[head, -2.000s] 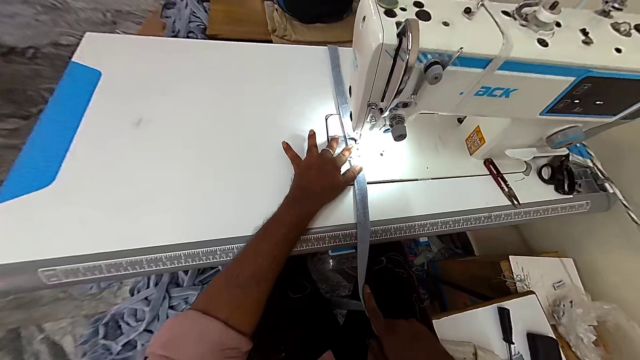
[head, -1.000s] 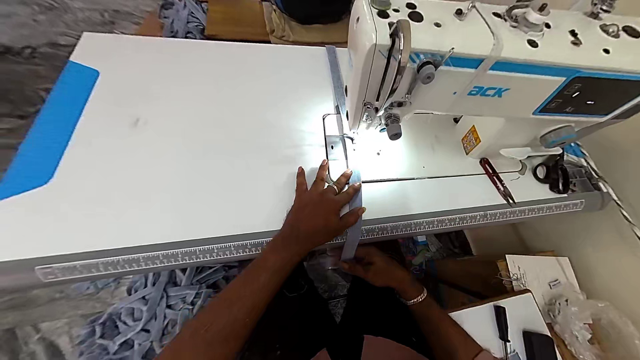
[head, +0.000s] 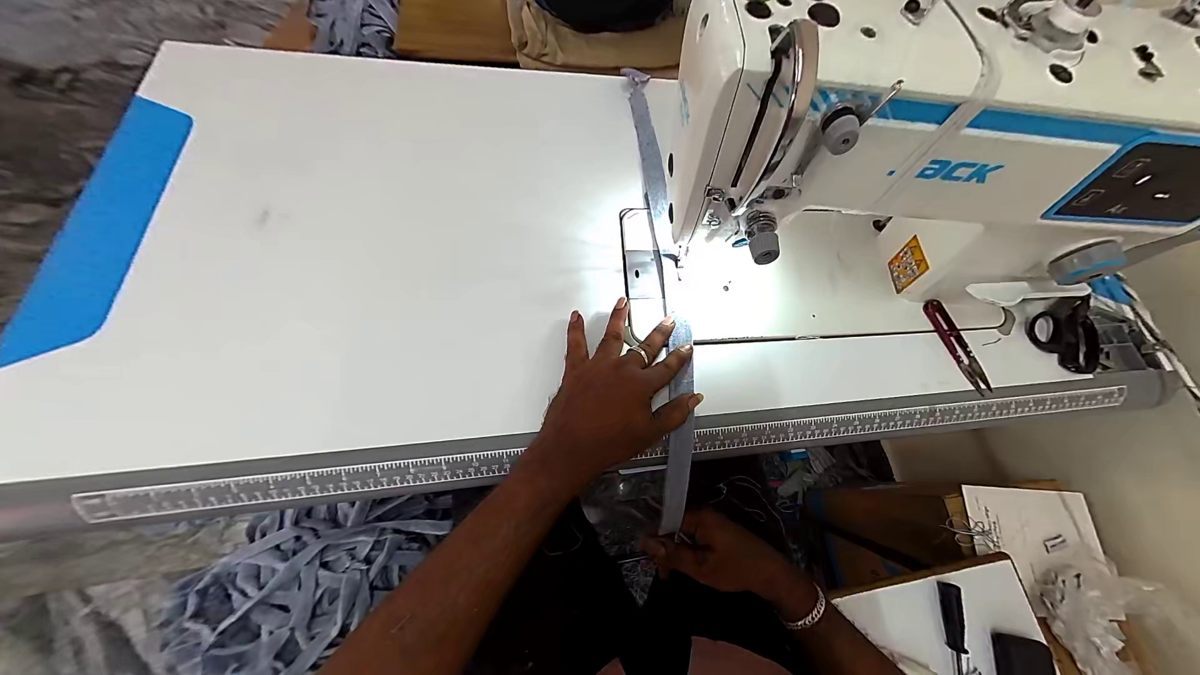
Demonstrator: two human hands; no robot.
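A narrow grey-blue fabric strip [head: 649, 141] runs from the back edge of the white sewing table [head: 375, 262], past the needle area of the sewing machine [head: 900, 150], and over the front edge. My left hand [head: 614, 394] lies on the table with fingers spread; its fingertips and thumb rest on the strip just in front of the needle area. Below the table edge, my right hand [head: 717, 553] pinches the hanging end of the strip between thumb and fingers. The machine's lamp glares, so the presser foot is hard to make out.
Thread snips [head: 956, 347] and black-handled scissors [head: 1064, 336] lie at the right. A ruler strip [head: 375, 480] lines the front edge. A heap of grey-blue strips [head: 309, 581] lies below left. A white board with a black-handled tool [head: 952, 614] stands below right.
My left hand has moved from beside the needle toward the table's front edge. The right hand, low at the strip two seconds ago, now shows more fully beneath the edge. The strip's far end has come into view on the table.
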